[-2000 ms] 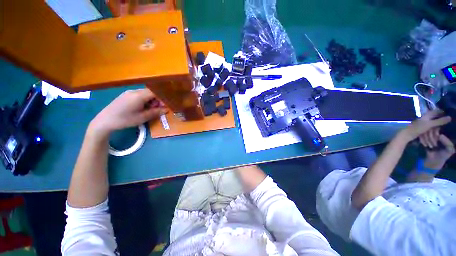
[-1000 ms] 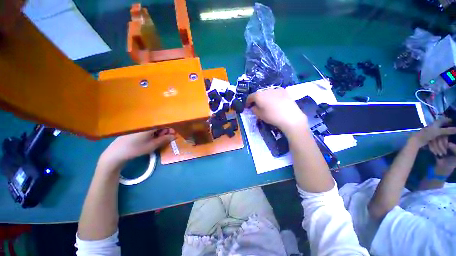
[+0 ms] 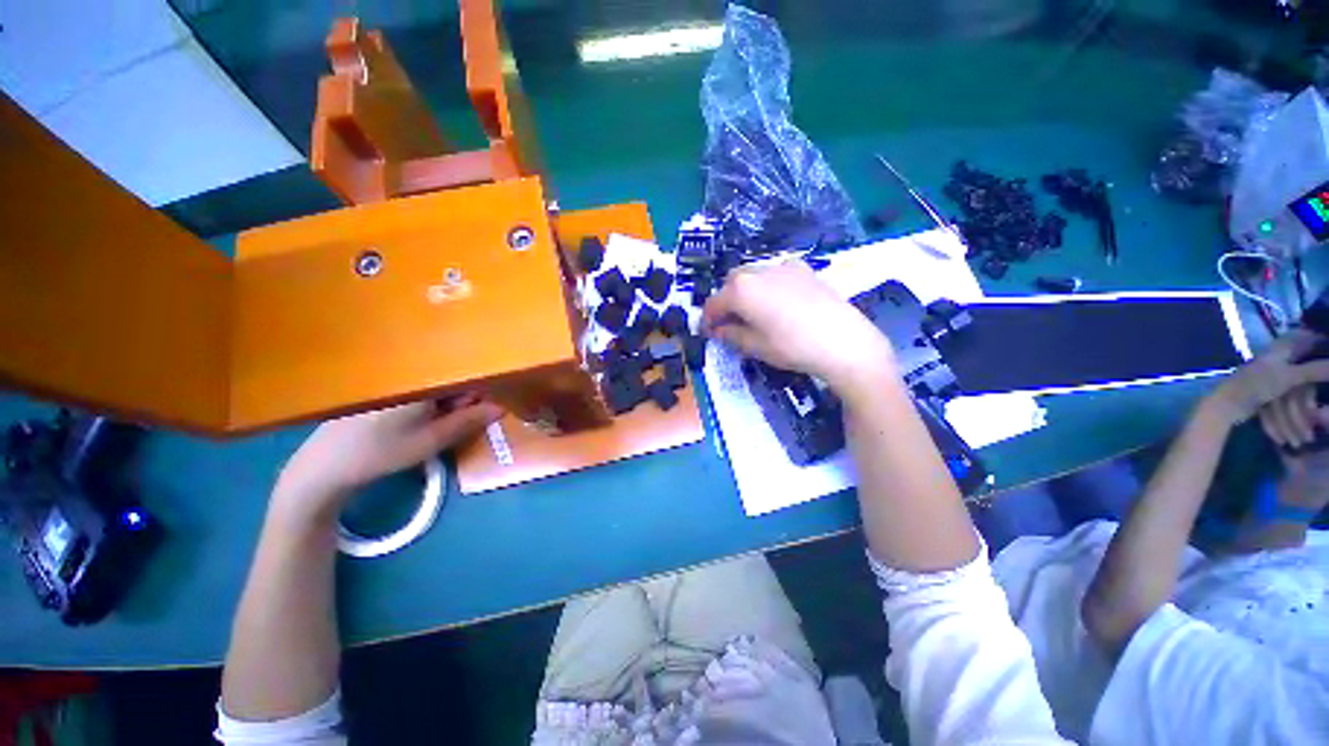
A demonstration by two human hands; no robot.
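Observation:
The orange fixture (image 3: 408, 313) stands at the left centre on its flat orange base. My left hand (image 3: 382, 445) is at the fixture's near side, its fingertips partly hidden under the fixture's block; whether it holds anything cannot be told. My right hand (image 3: 794, 324) is palm down over the white paper (image 3: 765, 488), its fingertips at the right edge of the pile of loose black blocks (image 3: 641, 357). Whether a block is between its fingers cannot be seen. A black handheld device (image 3: 802, 420) lies on the paper, partly covered by my right hand and forearm.
A tape roll (image 3: 391, 542) lies below my left hand. Another black device (image 3: 59, 532) is at the far left. A clear plastic bag (image 3: 765, 146), small black parts (image 3: 1003, 219) and a white-edged black strip (image 3: 1108, 346) lie beyond and right. A neighbour's arms (image 3: 1166, 503) are at the right.
My right hand came up from below the bench edge to the black blocks and has stayed near them. My left hand stays by the fixture. The view has shifted.

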